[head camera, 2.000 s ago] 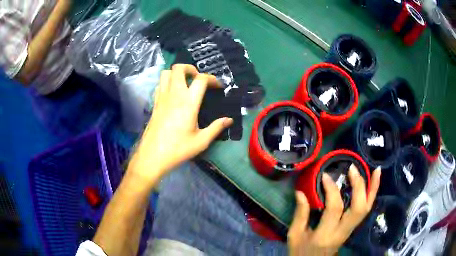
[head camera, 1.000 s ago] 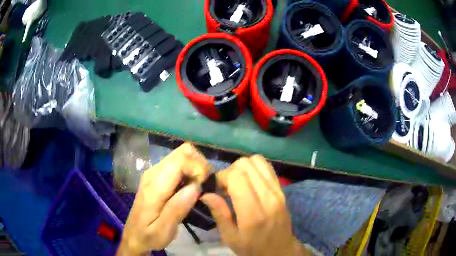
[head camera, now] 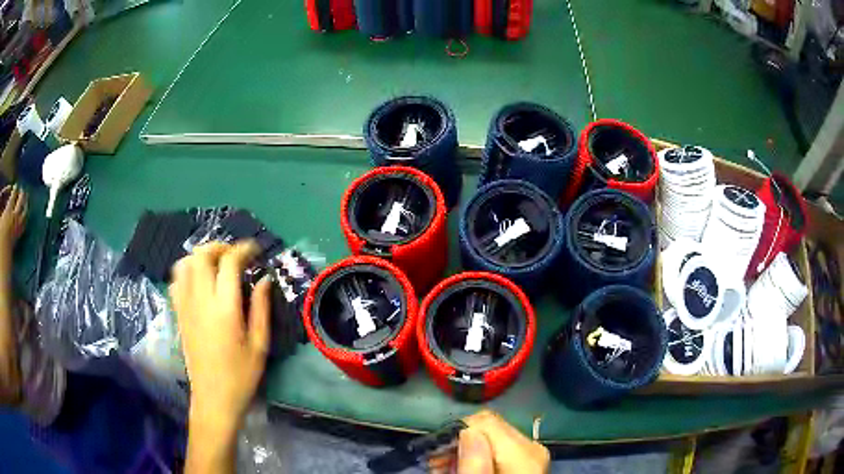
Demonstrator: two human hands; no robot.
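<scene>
My left hand is over the fanned pile of black button strips at the left of the bench, slightly blurred, with thumb and fingers apart. My right hand, cut off by the bottom edge, is shut on a black strip in front of the bench edge. Two red speaker housings, one front left and one front middle, stand open end up, with white connectors inside. Another red housing and several blue housings stand behind and to the right.
A carton of white rings is at the right. A clear plastic bag and a white-headed tool lie at the left. More housings stand at the back. Another person's hand shows far left.
My hands have moved apart from in front of the bench. My left hand has gone up to the strip pile; my right stays low with a strip. The view now takes in more of the bench.
</scene>
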